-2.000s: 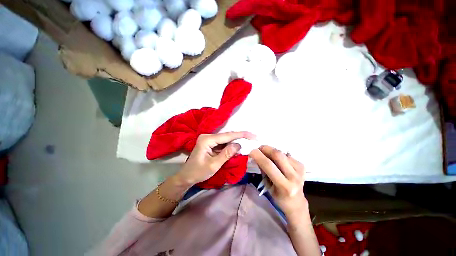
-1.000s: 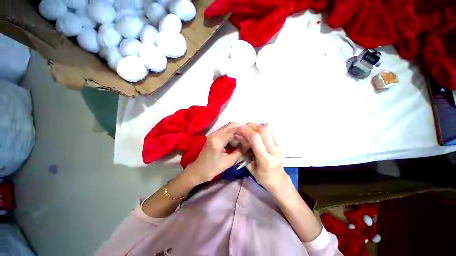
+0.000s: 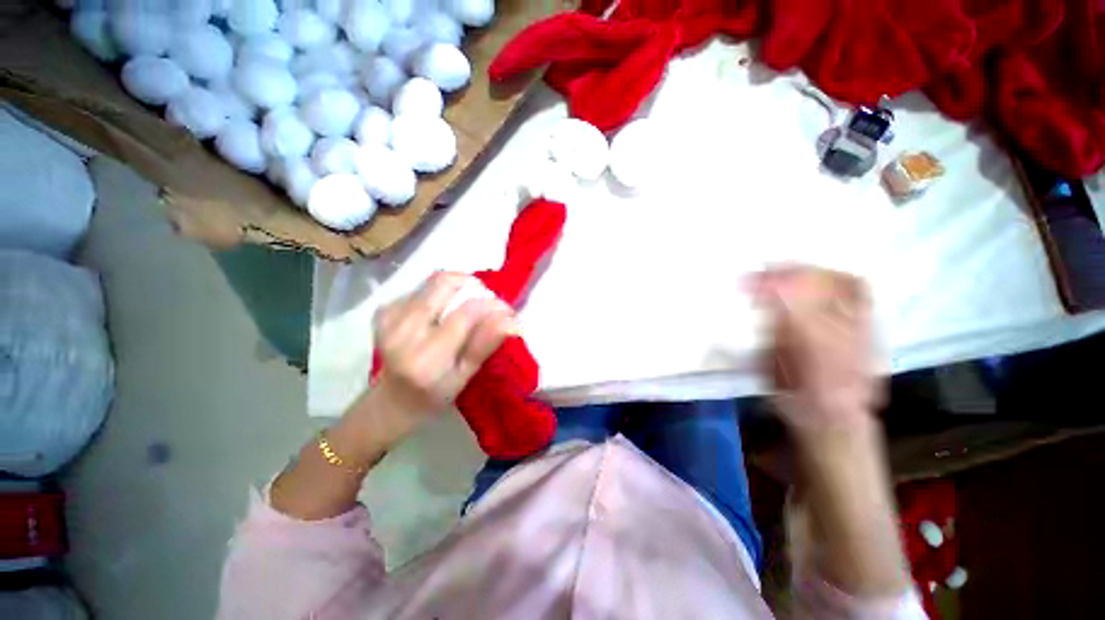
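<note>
My left hand [image 3: 430,343] is closed around a red plush piece [image 3: 507,394] at the table's front edge, with a bit of white pom-pom [image 3: 469,294] between its fingers. One red tail points up and away on the cloth, another lobe hangs toward my lap. My right hand [image 3: 824,339] is raised well to the right and blurred by motion. Its fingers look drawn together. Whether it holds a needle or snips cannot be told, and no thread can be made out.
A carton [image 3: 182,200] of white pom-poms is at upper left. Loose pom-poms [image 3: 579,149] lie on the white-covered table [image 3: 691,279]. A red plush heap [image 3: 872,49], tally counter [image 3: 856,139] and amber block [image 3: 912,173] are farther right. A box below right holds red pieces [image 3: 927,539].
My right hand has moved from beside my left hand far out to the right. My left hand has shifted left and now wraps the red piece, whose lower lobe shows more.
</note>
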